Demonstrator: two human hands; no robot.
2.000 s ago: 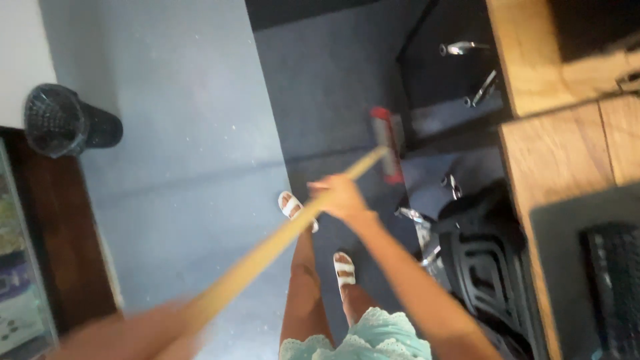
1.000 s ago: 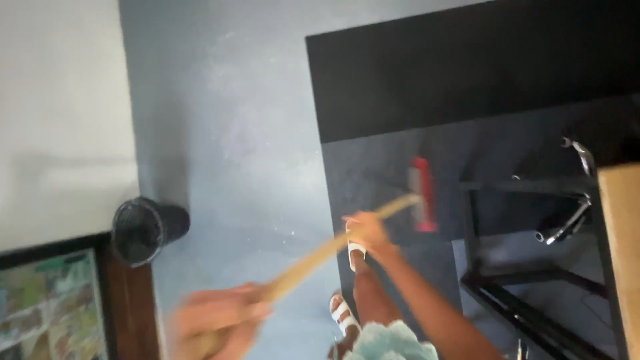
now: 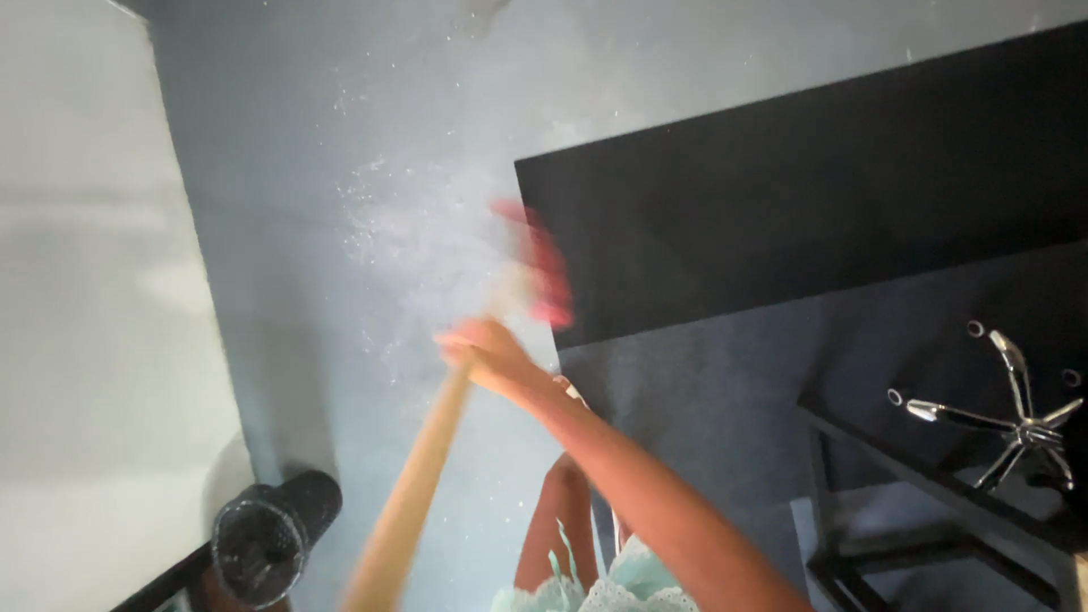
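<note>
My right hand (image 3: 486, 350) grips the wooden handle (image 3: 416, 493) of a push broom near its lower end. The broom's red head (image 3: 544, 268), blurred, lies over the left edge of the black floor mat (image 3: 765, 187), beyond my hand. The handle runs down and out of the bottom edge of the view. My left hand is not in view. White specks and a pale, dusty patch (image 3: 408, 238) show on the grey floor just left of the broom head.
A black mesh waste bin (image 3: 259, 544) stands at lower left by the white wall (image 3: 93, 297). At lower right are a black metal frame (image 3: 918, 476) and a chair's chrome base (image 3: 1028, 429). My legs are below my right arm.
The broom head has moved from the dark floor area to the mat's left edge. My left hand, on the handle before, has left the view. The view has shifted considerably.
</note>
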